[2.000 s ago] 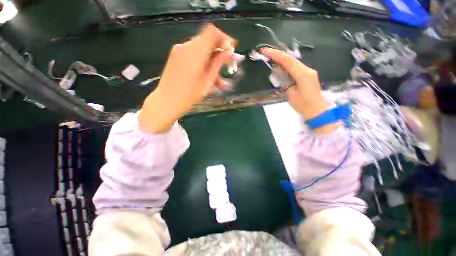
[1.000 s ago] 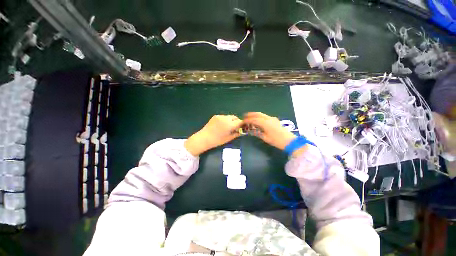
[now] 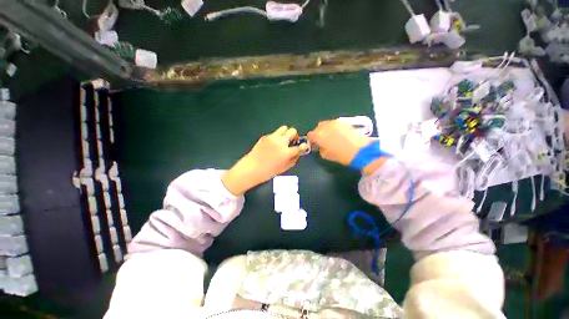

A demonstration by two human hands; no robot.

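My left hand and my right hand meet above the green bench top. Their fingers pinch a small dark and white unit between them; its details are hidden by the fingers and blur. A white cord in a loop shows just behind my right hand. Three white housings stand in a short row on the bench, nearer to me than my hands. A blue wrist strap is on my right wrist.
Circuit boards and corded units are heaped on the white sheet at the right. Black trays and rows of white housings stand at the left. Beyond the worn rail, the belt carries corded adapters.
My hands have come back from over the belt to the bench and now hold a small unit together. The view has shifted, and the three housings stay in their row.
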